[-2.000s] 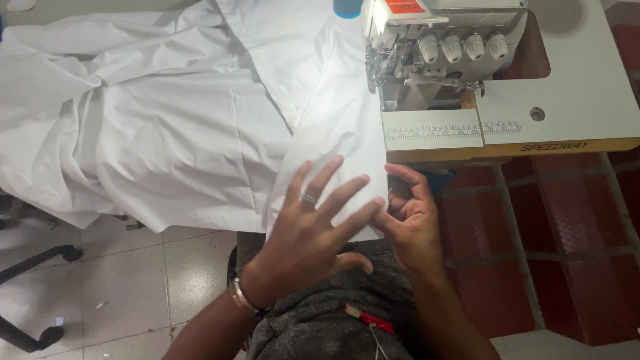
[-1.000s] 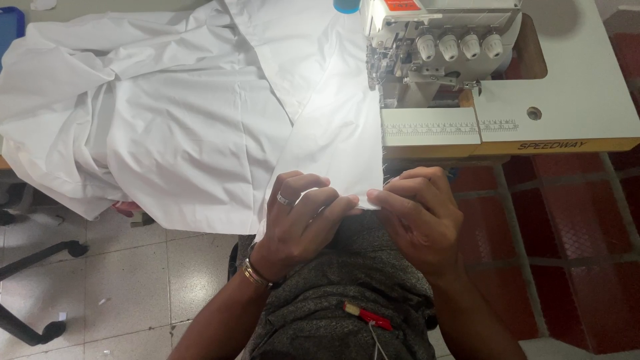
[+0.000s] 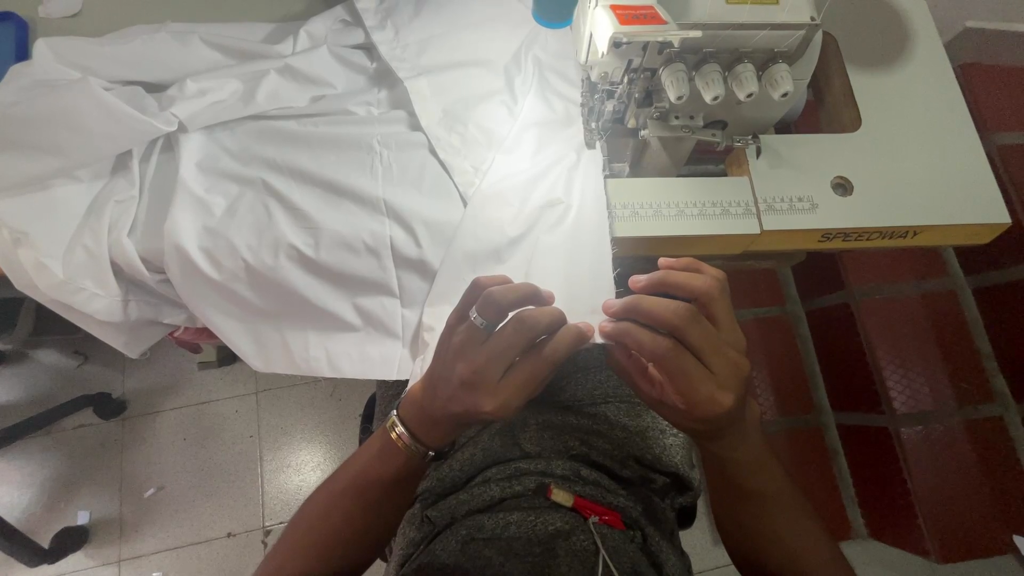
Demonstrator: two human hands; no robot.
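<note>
A large white fabric piece (image 3: 296, 208) spreads over the table, and its right edge runs under the head of an overlock sewing machine (image 3: 704, 72). My left hand (image 3: 500, 348), with a ring and bracelets, pinches the near edge of the cloth close to its corner. At that same corner my right hand (image 3: 688, 344) grips the fabric between thumb and fingers, its fingertips almost touching those of the left. Short loose threads show along the cloth's right edge. Part of the corner is hidden by the fingers.
A measuring scale (image 3: 684, 210) is printed along the machine table's front edge. Red thread snips (image 3: 588, 508) lie on the dark grey clothing over my lap. A blue object (image 3: 554, 11) stands behind the cloth. Black chair legs (image 3: 60, 420) are at the lower left, red tiles (image 3: 920, 360) at the right.
My left hand, spread flat on the cloth two seconds ago, has curled its fingers at the near edge. My right hand has turned and come to the corner beside it.
</note>
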